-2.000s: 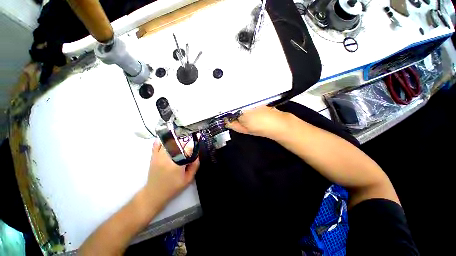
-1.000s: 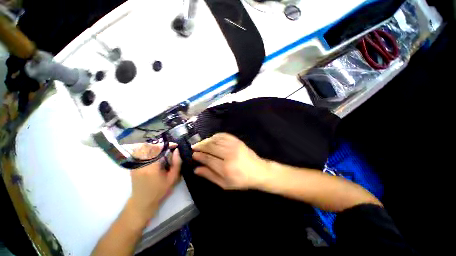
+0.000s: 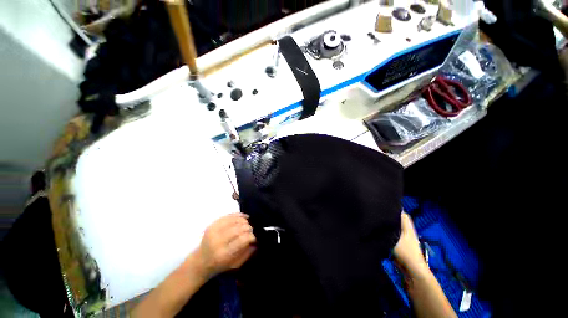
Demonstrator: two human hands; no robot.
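A large black garment [image 3: 336,180] lies over the table edge and hangs down in front of me, its upper left part beside the machine's needle area [image 3: 240,149]. My left hand [image 3: 229,242] grips the garment's left edge near the table front, fingers curled. My right hand [image 3: 406,245] is at the garment's right edge, its fingers partly hidden by the cloth. It appears to hold that edge. A small white mark or tag [image 3: 273,233] shows on the black cloth. The white sewing machine [image 3: 261,84] has a blue stripe and a black strap [image 3: 302,74] over it.
Dark red-handled scissors [image 3: 446,96] and a clear plastic bag [image 3: 408,124] lie right of the machine. A blue basket [image 3: 445,248] is low right. The white table [image 3: 149,205] with a worn edge is left. Black cloth piles behind. Part of a person's arm shows top right.
My left hand has moved down from the needle area to the cloth's left edge. My right hand has moved right and down to its right edge. The cloth is spread wider; the view has shifted.
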